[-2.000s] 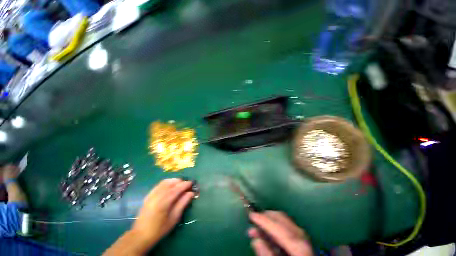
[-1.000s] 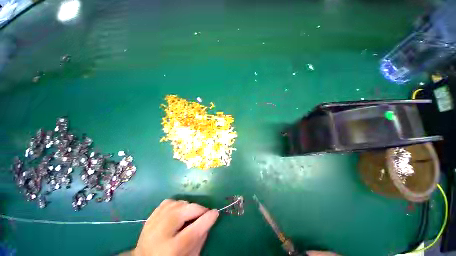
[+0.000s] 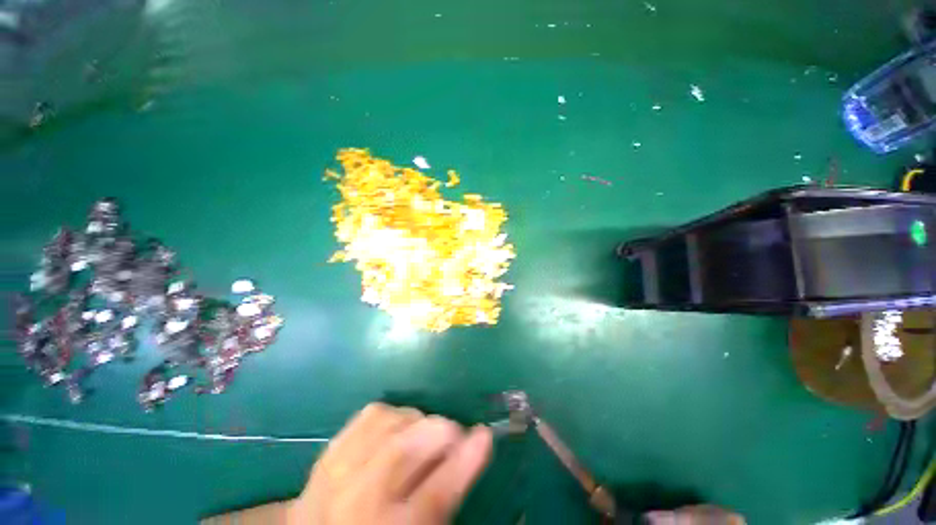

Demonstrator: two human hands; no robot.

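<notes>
My left hand (image 3: 400,467) is closed on the thin silvery solder wire (image 3: 174,432), which runs in from the left edge. A short end of wire sticks out past my fingertips to a small dark workpiece (image 3: 516,407) on the green bench. My right hand (image 3: 693,516), cut off by the bottom edge, holds the soldering iron (image 3: 568,458) by its dark handle. The iron's tip is at the workpiece, blurred; exact contact is hard to tell. A heap of small orange-yellow components (image 3: 421,246) lies beyond my left hand. A pile of dark components (image 3: 133,313) lies at left.
A long black bin (image 3: 754,256) with a green dot stands at right. A round brown pot (image 3: 908,395) with silvery bits is partly behind it. A clear bluish bottle (image 3: 895,103) is at the far right. Black and yellow-green cables curve at lower right.
The view has shifted, so the bin and bottle appear farther right. The iron's tip has come from beside the workpiece to it. My left hand and the wire end have moved slightly right.
</notes>
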